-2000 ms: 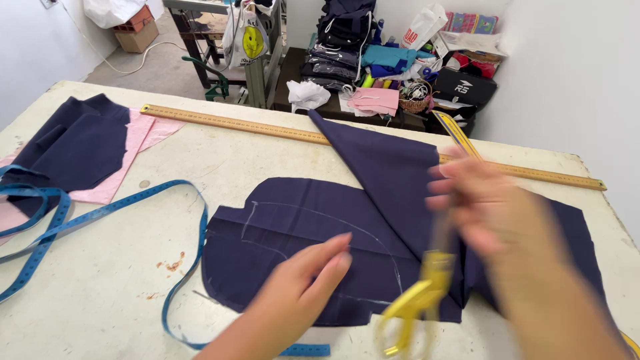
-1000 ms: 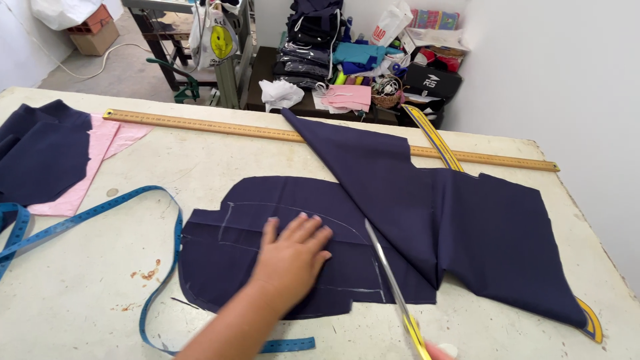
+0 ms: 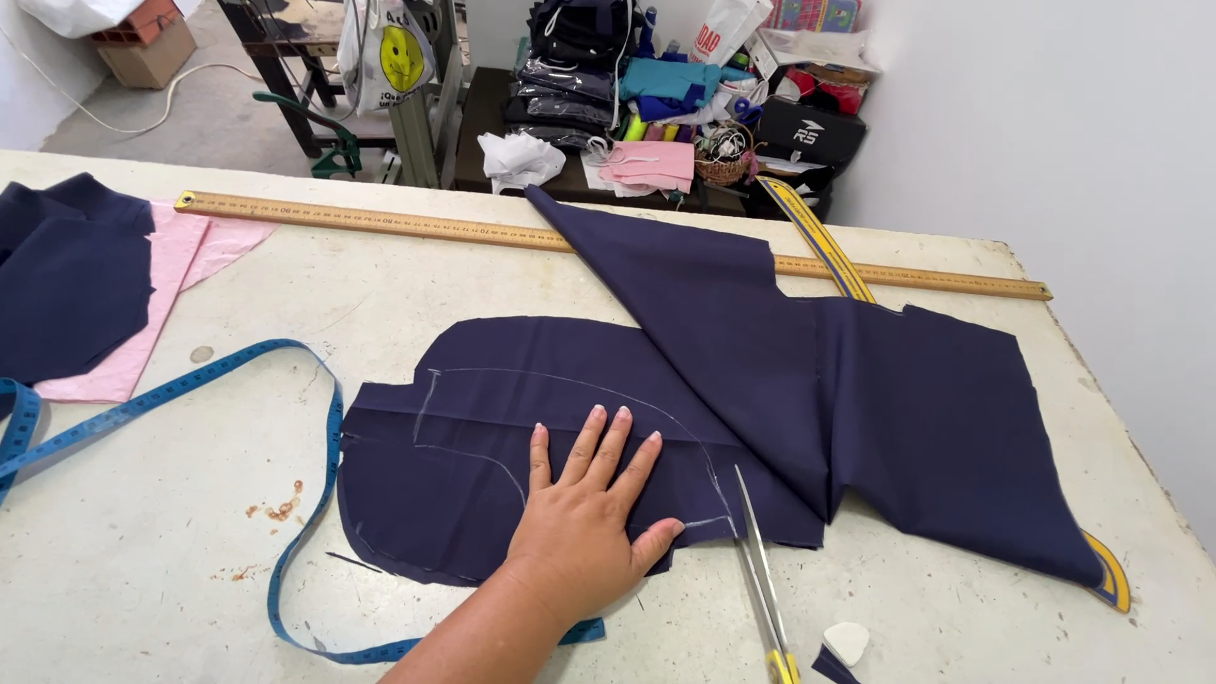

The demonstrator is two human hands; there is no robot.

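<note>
My left hand (image 3: 589, 532) lies flat, fingers spread, on a navy fabric piece (image 3: 475, 475) that bears white chalk lines. To its right, a pair of scissors (image 3: 760, 570) with yellow handles has its blades parted at the fabric's lower edge, near the chalk corner. My right hand is outside the view; only part of the scissors' handle shows at the bottom edge. A larger folded navy fabric (image 3: 703, 313) overlaps the marked piece on the right. A white piece of tailor's chalk (image 3: 846, 643) and a small navy scrap (image 3: 833, 665) lie right of the scissors.
A blue tape measure (image 3: 190, 380) curls around the left side. A wooden ruler (image 3: 399, 224) crosses the far part of the table, and a yellow curved ruler (image 3: 817, 237) runs under the folded fabric. Pink fabric (image 3: 171, 285) and navy pieces (image 3: 71, 294) lie at the far left.
My left hand has come down flat on the marked fabric. The scissors, raised in my right hand two seconds ago, are now down at the fabric's lower edge. My right hand has left the view.
</note>
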